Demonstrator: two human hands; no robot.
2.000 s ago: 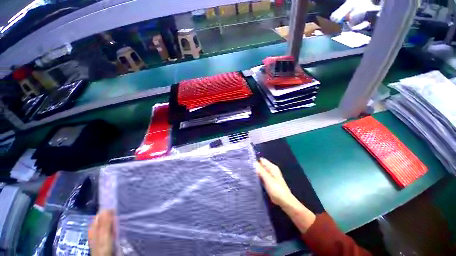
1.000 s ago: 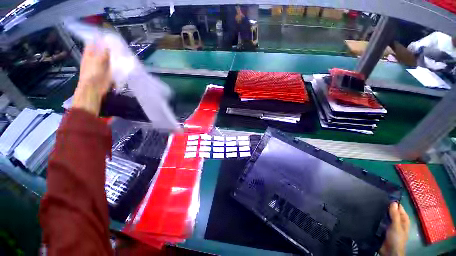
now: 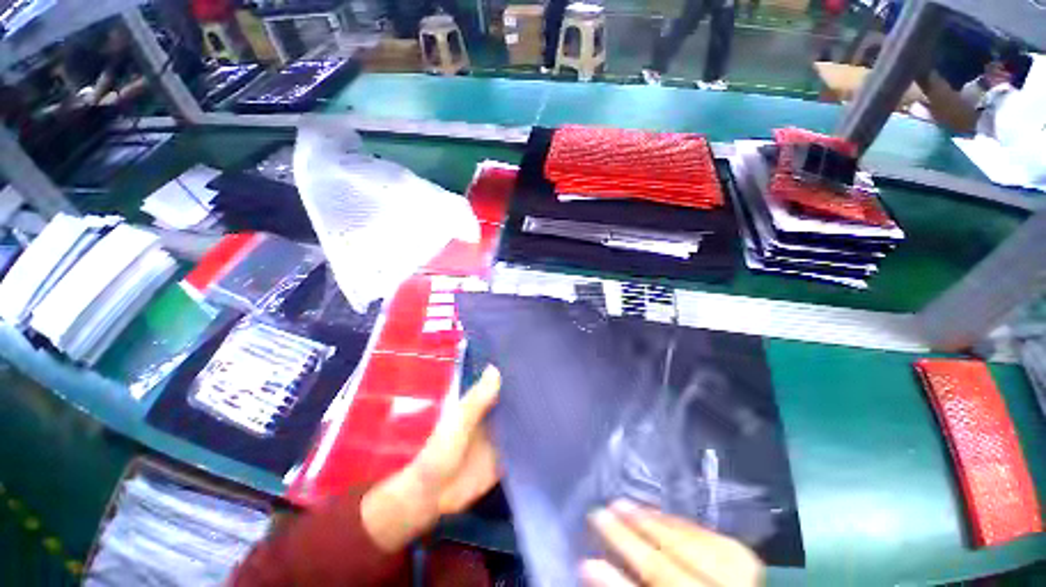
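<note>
The laptop bottom cover [image 3: 551, 401] is tilted steeply above the black work mat [image 3: 746, 390], its smooth grey-purple face partly in view and blurred. My left hand [image 3: 442, 476] holds its left edge. My right hand [image 3: 671, 550] is at the bottom edge of the picture, cut off and blurred, over the cover's lower part; its grip is unclear. The clear, whitish bubble bag [image 3: 373, 218] lies crumpled at the back left, partly over the red film sheets [image 3: 396, 413].
A small parts bag [image 3: 262, 373] lies left. An open carton [image 3: 189, 533] of wrapped covers stands lower left. Red bubble bags [image 3: 631, 166] and stacked panels [image 3: 809, 241] are at the back. Another red pile [image 3: 981, 453] is right. White label squares [image 3: 648, 300] lie behind the cover.
The bubble bag has left my left hand and lies on the bench. My left hand has come down to the cover. The cover has moved left and turned up steeply.
</note>
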